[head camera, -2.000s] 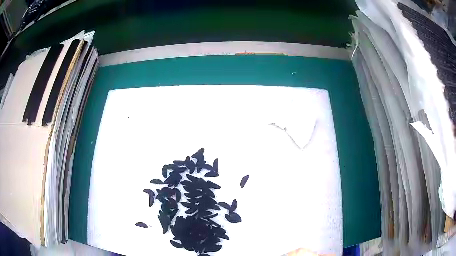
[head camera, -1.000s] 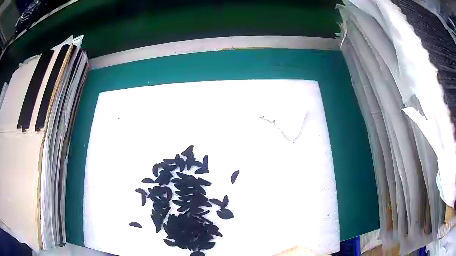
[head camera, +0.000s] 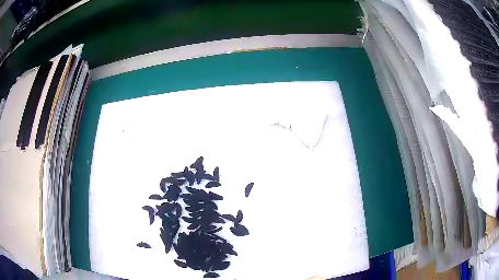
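Note:
A loose pile of small black crescent inserts (head camera: 202, 219) lies on the white foam sheet (head camera: 273, 208), left of its middle and toward the near edge. A few inserts lie apart, one to the right of the pile and one to its left. A torn white scrap (head camera: 309, 131) lies flat at the sheet's upper right. Only a tiny skin-toned sliver, seemingly of my right hand (head camera: 316, 278), shows at the bottom edge; its fingers and anything it holds are cut off. My left hand is out of the picture.
Left stands a stack of layered sheets (head camera: 22, 191) with two long black parts (head camera: 34, 104) on top. Right is a taller, ragged stack (head camera: 421, 136) with rows of black parts (head camera: 484, 71). The green mat (head camera: 219, 71) lies under the sheet; a dark green belt (head camera: 208, 24) runs behind.
The whole view has shifted, so the sheet and pile sit further left in the picture. The skin-toned patch at the bottom edge has shrunk to a sliver. The inserts look unmoved on the sheet.

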